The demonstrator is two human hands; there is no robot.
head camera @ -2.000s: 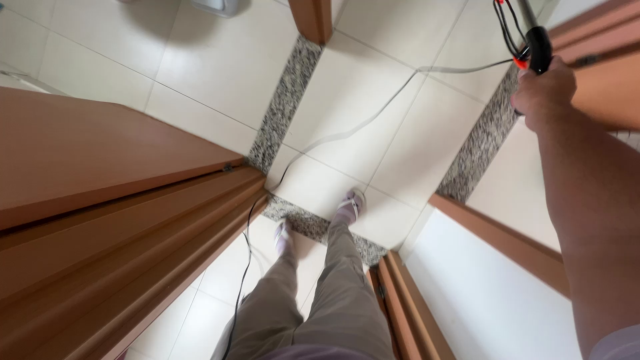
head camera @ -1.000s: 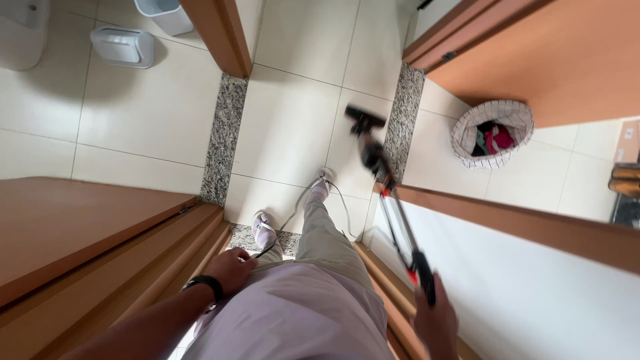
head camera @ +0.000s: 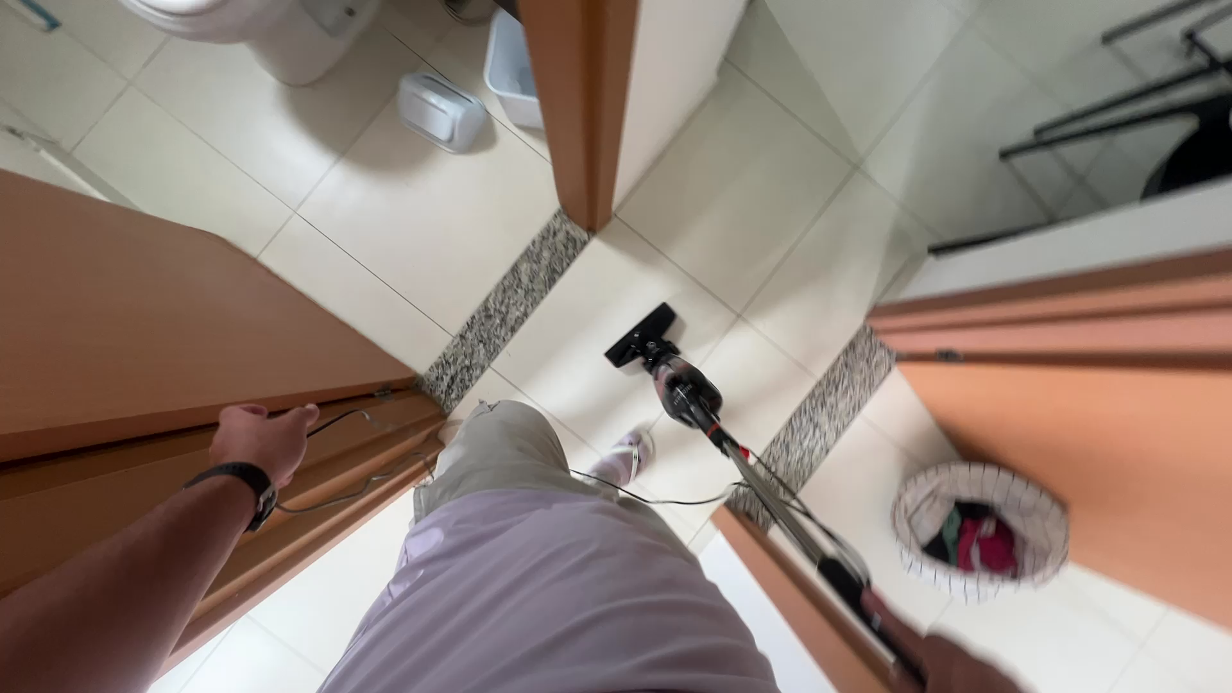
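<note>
A black and silver corded stick vacuum cleaner (head camera: 688, 390) slants across the lower right, its flat black floor head (head camera: 642, 335) resting on the pale tiles. My right hand (head camera: 948, 664), blurred at the bottom edge, grips its dark handle. At the left, my left hand (head camera: 258, 438), with a black band on the wrist, holds the thin power cord (head camera: 337, 421) between its fingers beside the wooden door frame. The cord loops below that hand, passes behind my body and runs past my foot (head camera: 630, 457) to the vacuum.
Granite thresholds (head camera: 505, 308) cross the doorways. Upper left are a toilet (head camera: 298, 38), a white plastic lid (head camera: 441, 113) and a white bin (head camera: 512, 72). A wooden door (head camera: 164, 308) stands left. Right are a laundry basket (head camera: 1044, 539) holding clothes and a black metal rack (head camera: 1107, 125).
My left hand has moved away from my body to the left, holding the cord. The vacuum's floor head has moved toward the left granite threshold. The view has turned.
</note>
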